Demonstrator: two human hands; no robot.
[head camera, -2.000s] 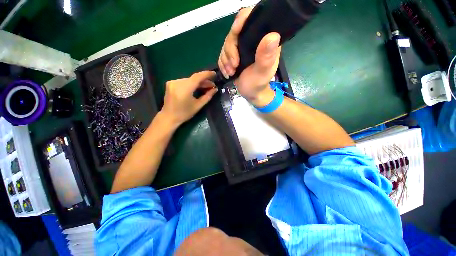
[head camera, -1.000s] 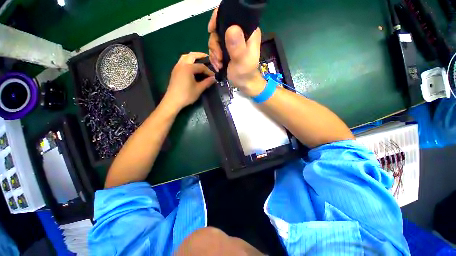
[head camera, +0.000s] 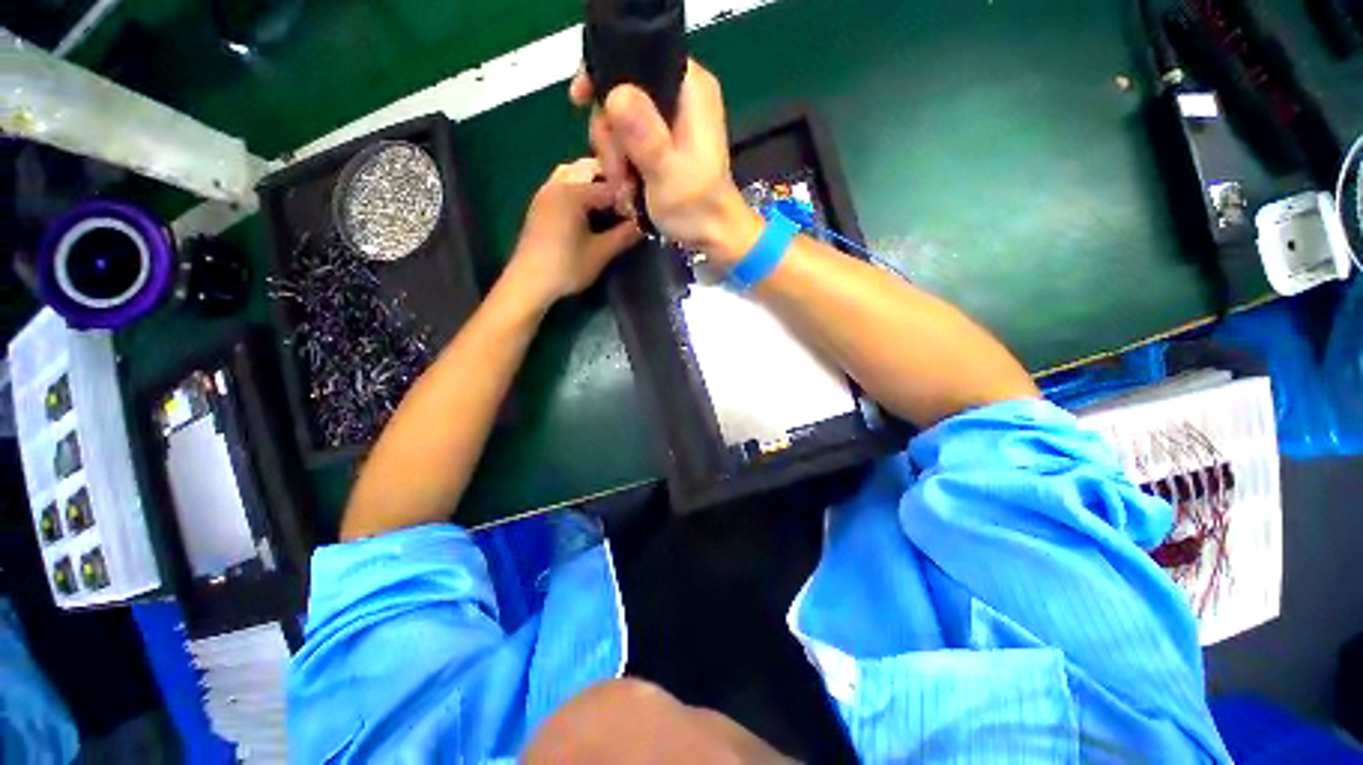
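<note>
An opened tablet assembly (head camera: 765, 366) with a large white rectangle lies in a black thick-rimmed fixture (head camera: 715, 481) on the green bench. My right hand (head camera: 676, 162), with a blue wrist strap (head camera: 765, 251), is wrapped around a thick black electric screwdriver (head camera: 634, 53), held roughly upright over the fixture's upper left corner. Its tip is hidden by my fingers. My left hand (head camera: 571, 227) is at that same corner beside the screwdriver's lower end, with thumb and fingers close together; whether they hold a small part cannot be seen.
To the left, a black tray (head camera: 456, 224) holds a round dish of silvery screws (head camera: 389, 200) and a pile of small dark components (head camera: 347, 351). Beyond are a second framed tablet (head camera: 209, 493), a purple-ringed device (head camera: 105, 265) and a white tray (head camera: 87, 463). A slim black box (head camera: 1214, 180) lies right.
My right hand and the screwdriver have moved left, and the screwdriver stands more upright. My left hand stays by the fixture's corner. The view has shifted slightly.
</note>
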